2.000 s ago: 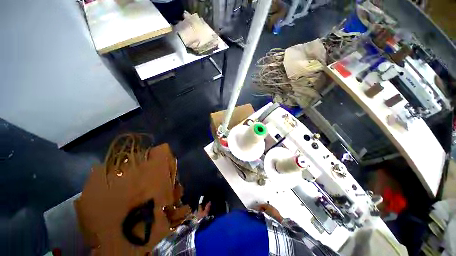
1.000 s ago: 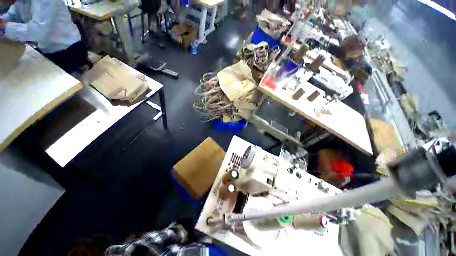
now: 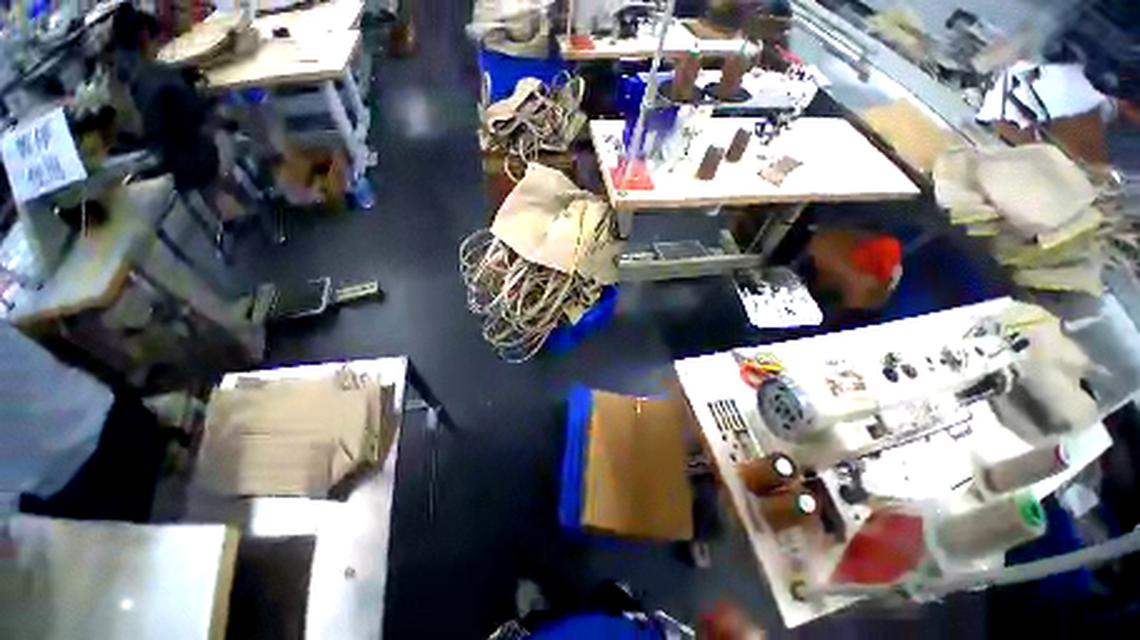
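Observation:
A white industrial sewing machine [image 3: 900, 398] stands on a white table [image 3: 700, 390] at the right. Brown thread cones [image 3: 765, 475] and a large green-topped cone [image 3: 988, 525] are at its near side. Scissors with red and yellow handles [image 3: 759, 368] lie by the handwheel. Beige bag panels [image 3: 1050, 375] are at the needle end. My left hand is not in view. A blurred reddish-brown patch at the bottom edge may be my right hand [image 3: 731, 620]; its fingers and anything held cannot be made out.
A cardboard box [image 3: 638, 465] in a blue crate [image 3: 576, 456] stands on the floor left of the table. Stacked beige bags [image 3: 294, 431] lie on a table at left. A bag heap with cord-like handles [image 3: 550, 231] is beside the aisle. Another machine table [image 3: 800, 169] stands ahead.
The view has swung round and along the aisle. The machine table now shows at the right, the box near the centre. The brown bag pile and both hands seen two seconds ago have left their places.

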